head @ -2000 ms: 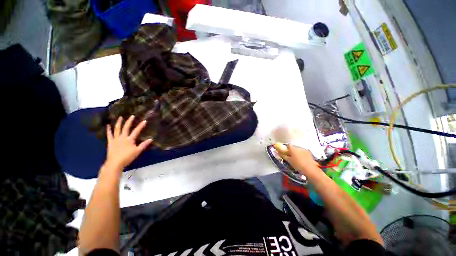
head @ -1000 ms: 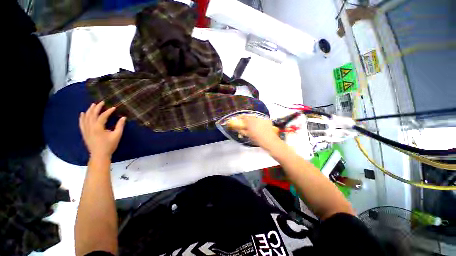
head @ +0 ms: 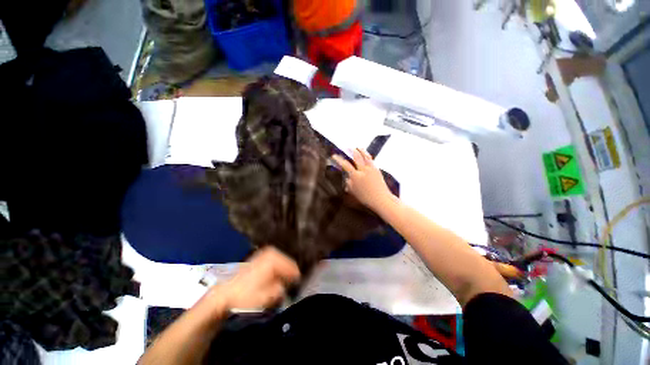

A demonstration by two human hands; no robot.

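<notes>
The brown plaid garment piece [head: 274,164] lies bunched across the navy padded board [head: 174,214], part of it hanging over the near edge; it is blurred. My left hand [head: 267,278] is closed on the near end of the plaid piece, also blurred. My right hand [head: 362,175] lies on the right part of the piece with its fingers spread; whether it grips cloth is not clear. A dark narrow strip [head: 378,145] sticks out beyond my right hand. The steam iron [head: 509,270] is at the right edge by the red wires, only its handle showing clearly.
A white arm [head: 420,93] runs along the far side of the white table [head: 442,281]. Black garments [head: 71,142] and a plaid pile [head: 57,285] are at the left. A blue bin [head: 249,36] and a person in orange [head: 324,14] are beyond the table. Black cables [head: 606,292] hang at the right.
My right hand has let go of the iron, which is now at the right, and has moved onto the cloth. My left hand has taken the plaid piece and pulled its end toward me.
</notes>
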